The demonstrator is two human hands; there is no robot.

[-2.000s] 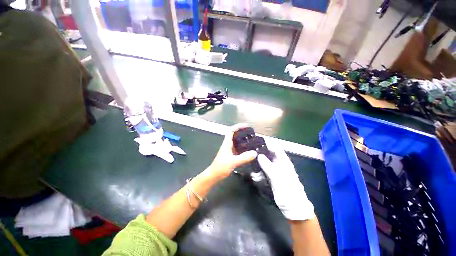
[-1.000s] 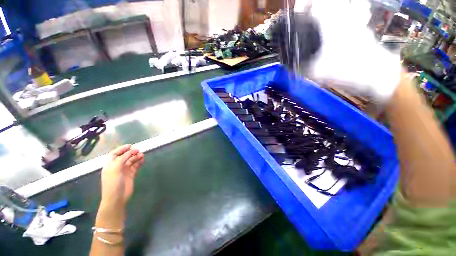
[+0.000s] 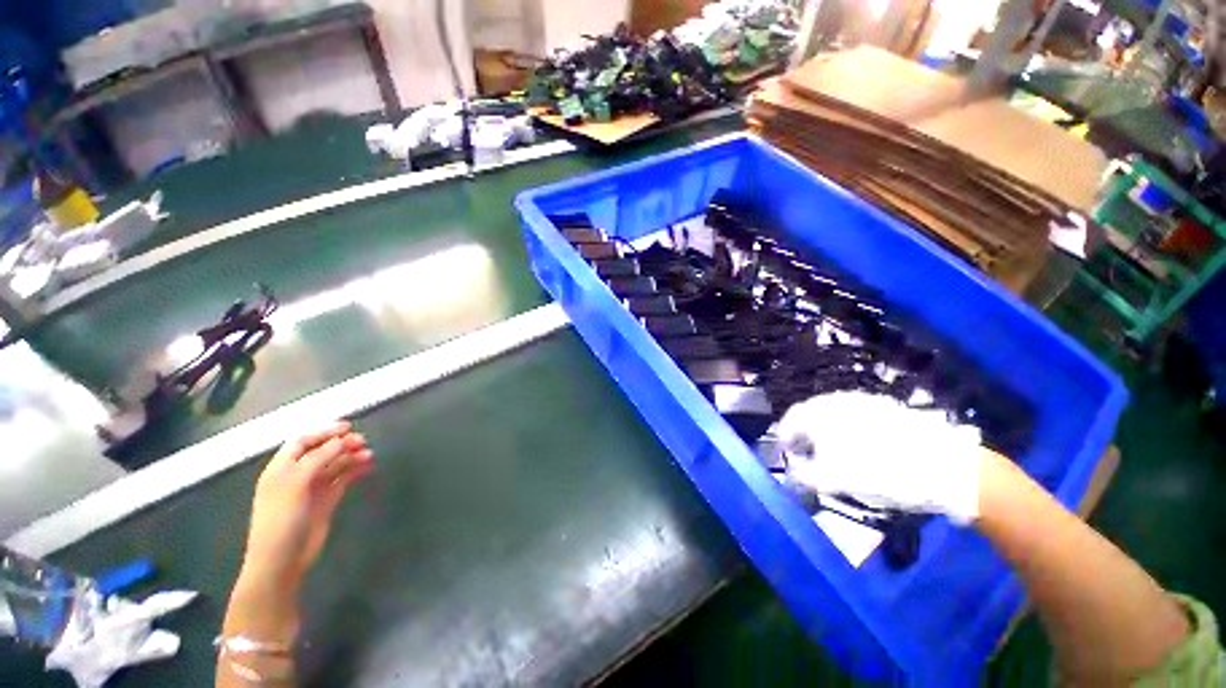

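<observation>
My right hand (image 3: 881, 454), in a white glove, is down inside the blue bin (image 3: 632, 356). Its fingers are closed over a black power adapter (image 3: 772, 454) at the near end of the left row, mostly hidden by the glove. A black cord bundle (image 3: 898, 538) shows below the hand. Rows of black adapters (image 3: 662, 307) with cords lie in the bin. My bare left hand (image 3: 307, 491) is over the green bench (image 3: 498, 524), empty, fingers loosely curled.
A black adapter with its cord (image 3: 202, 363) lies on the green conveyor (image 3: 390, 269), behind a white rail (image 3: 444, 363). A spare white glove (image 3: 114, 638) and blue stick (image 3: 128, 578) lie at lower left. Cardboard sheets (image 3: 928, 148) are stacked behind the bin. Circuit boards (image 3: 625, 88) are piled across the belt.
My right hand carried a black object from over the bench, up past the bin, and is now down inside it. My left hand let go and is apart. The view has turned right.
</observation>
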